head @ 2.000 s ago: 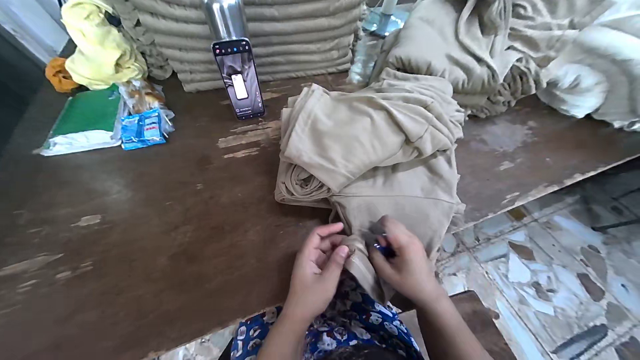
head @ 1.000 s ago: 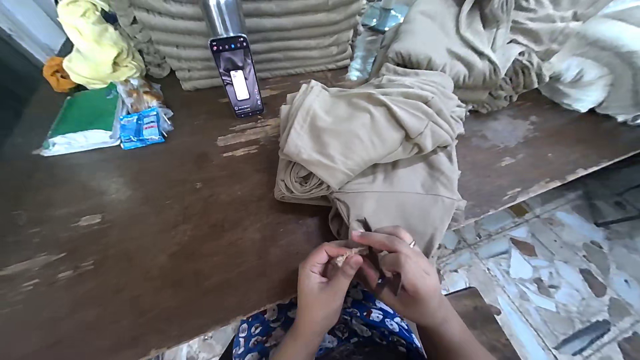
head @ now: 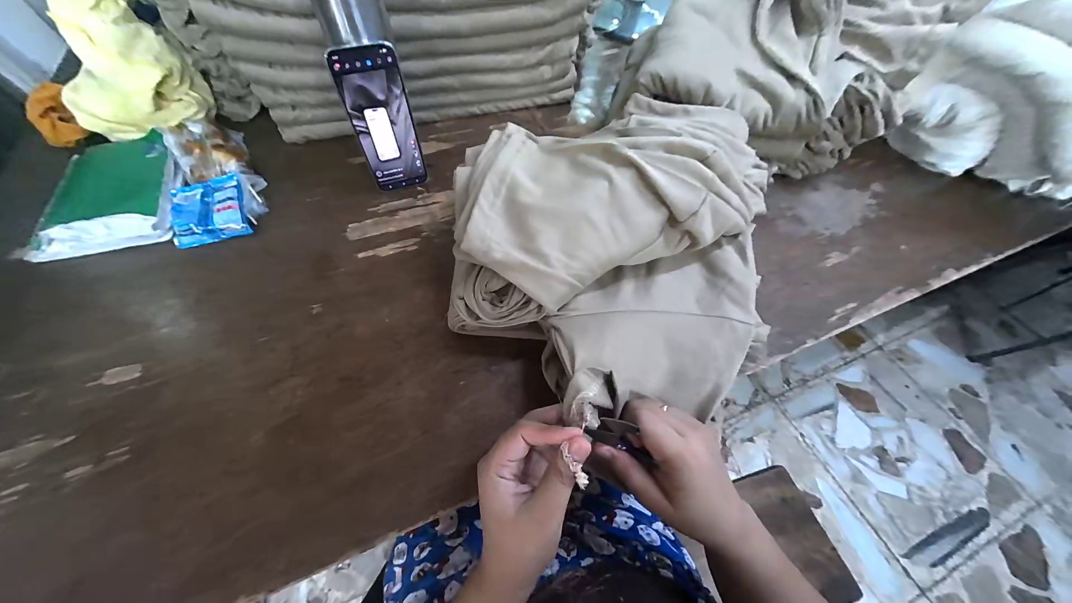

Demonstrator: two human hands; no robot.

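Note:
A pile of folded beige fabric garments [head: 603,209] lies on the brown table, with one part hanging over the front edge toward my lap. My left hand [head: 532,477] pinches a frayed strip of pale thread or fabric scrap [head: 574,466] between thumb and finger, at the garment's lower end. Just to its right, my right hand [head: 678,461] is closed around small dark thread snips [head: 615,429], their blades pointing to the left and up beside the garment's edge. My fingers partly hide the snips' handle. A ring is on my right hand.
A smartphone [head: 378,117] leans on a metal bottle [head: 352,21] before a stack of folded fabric [head: 469,50]. A green packet [head: 105,184], a blue packet [head: 211,211] and yellow cloth [head: 126,67] lie at left. More fabric [head: 737,59] is heaped at right, by the table's edge.
My left hand has pulled down and slightly away from the garment's end, with the pale scrap in its fingers. The snips in my right hand now point more to the left.

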